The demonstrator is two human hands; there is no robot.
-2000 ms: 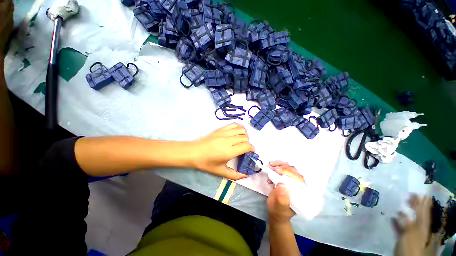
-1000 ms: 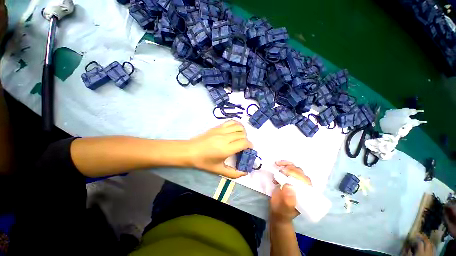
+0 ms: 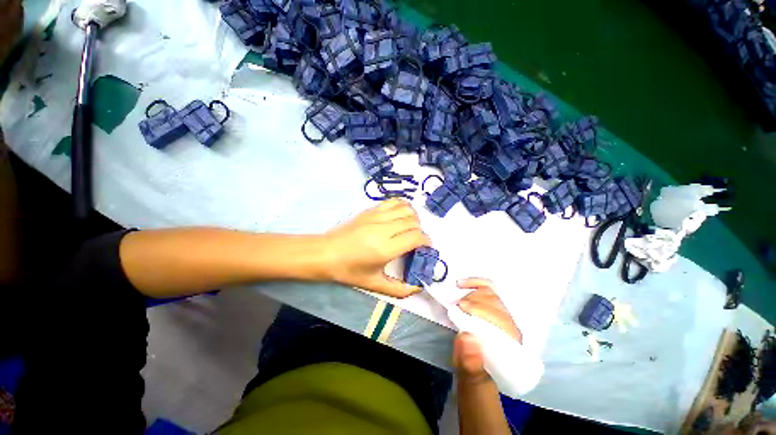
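Note:
My left hand (image 3: pixel 380 247) holds a small navy plaid miniature bag (image 3: pixel 422 266) between thumb and fingers above the white paper sheet (image 3: pixel 536 265). The bag's black loop handle points right. My right hand (image 3: pixel 482 327) is closed around a white squeeze bottle (image 3: pixel 505 355). The bottle's narrow tip is at the bag's lower edge, near the loop end; whether it touches cannot be told.
A large heap of plaid bags (image 3: pixel 438 115) lies beyond my hands. Two bags (image 3: pixel 182 124) and a black-handled hammer (image 3: pixel 82 144) lie left. Black scissors (image 3: pixel 619 246), crumpled white tissue (image 3: pixel 659 246) and a single bag (image 3: pixel 597 313) lie right. A green belt (image 3: pixel 544 42) runs behind.
The bottle tip has moved away from the loop, then back left to the bag's lower edge. One of two bags at the right is gone, and the neighbour's hand there has withdrawn.

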